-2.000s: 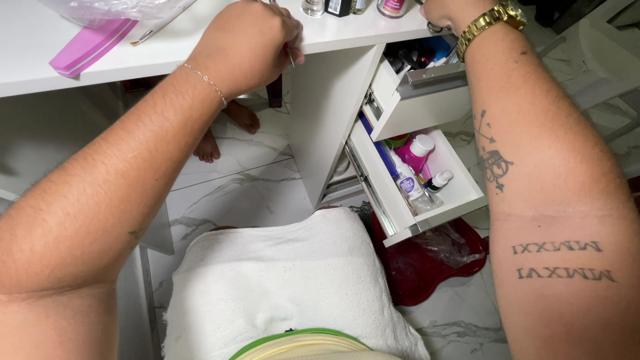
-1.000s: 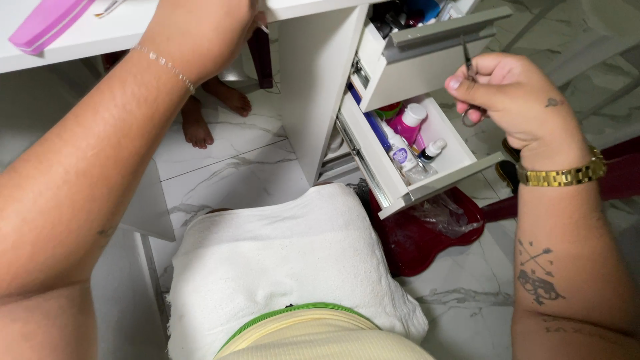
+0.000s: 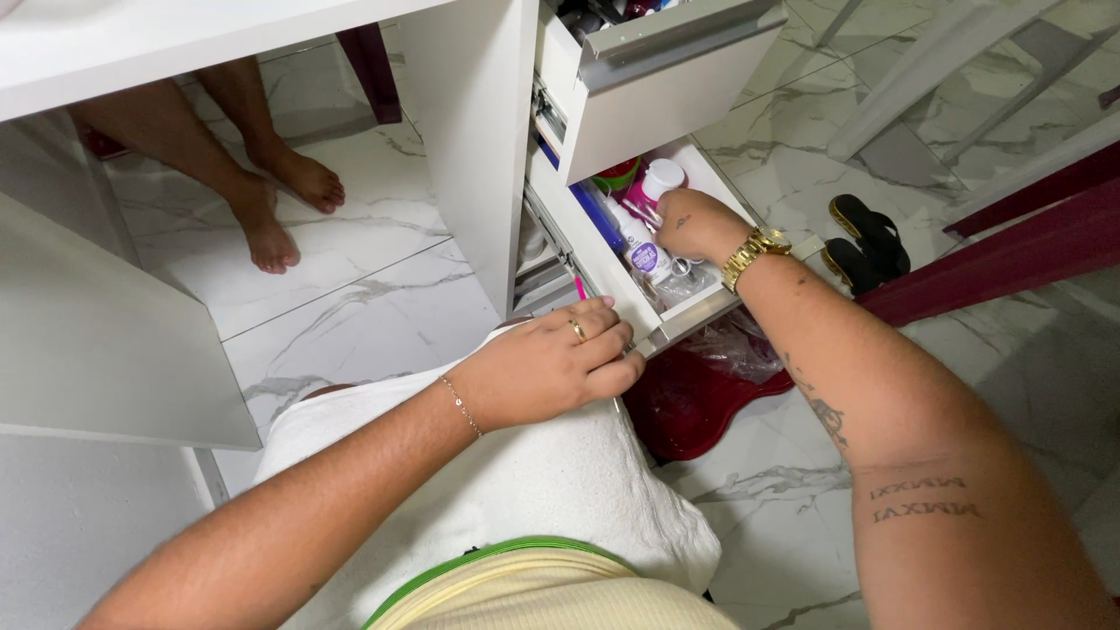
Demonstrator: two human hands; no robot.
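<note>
My right hand (image 3: 700,226) reaches into the lower open drawer (image 3: 704,311), its fingers curled beside a white-capped pink bottle (image 3: 661,179); what they hold is hidden. Near it lie a white bottle with a purple label (image 3: 643,249), a blue item (image 3: 599,214) and clear plastic packaging (image 3: 687,284). My left hand (image 3: 560,354) is by the drawer's near front corner, above the white towel (image 3: 490,490) on my lap. A thin pink stick (image 3: 580,287) shows just beyond its fingers; whether the hand grips it is unclear.
The upper drawer (image 3: 674,96) stands open above, holding mixed items. Another person's bare feet (image 3: 284,210) are under the white table (image 3: 175,44). A dark red tray-like object (image 3: 678,411) lies beneath the drawers, with black sandals (image 3: 866,245) and dark red chair parts (image 3: 1006,236) at right.
My right hand has moved from beside the upper drawer, where it held small metal scissors, down into the lower one. My left hand has come down from the tabletop to the drawer corner.
</note>
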